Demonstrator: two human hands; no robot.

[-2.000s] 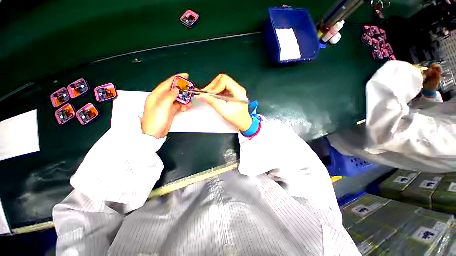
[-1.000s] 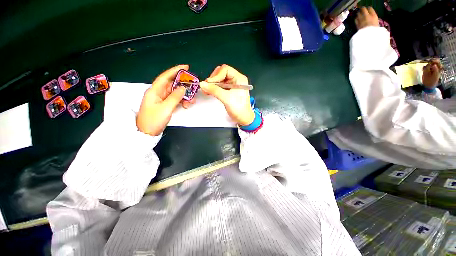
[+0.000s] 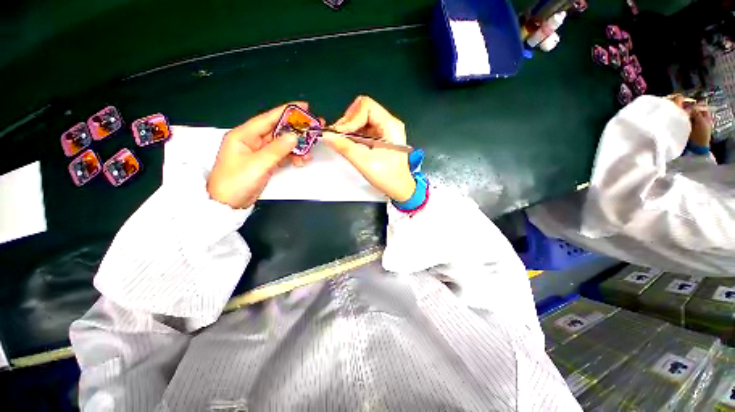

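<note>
My left hand (image 3: 248,158) holds a watch housing (image 3: 297,129), a rounded square with a pink rim and orange and black inside, tilted toward me above the white paper strip (image 3: 322,179). The left thumb lies on the housing's lower left edge. My right hand (image 3: 377,150) grips slim tweezers (image 3: 367,141) like a pen. Their tips reach into the housing and their back end points right, over the blue wrist band. What the tips touch is too small to tell.
Several similar housings (image 3: 121,167) lie at left, beside a white sheet (image 3: 21,203). A blue bin (image 3: 504,40) with white paper and small bottles stands at upper right. More housings (image 3: 620,55) lie beyond. A coworker's sleeve (image 3: 641,173) is at right, above wrapped cartons (image 3: 600,336).
The tweezers tilt down more to the right than a second ago, tips still at the housing. The coworker's arm has drawn back from the far housings. The view has shifted slightly.
</note>
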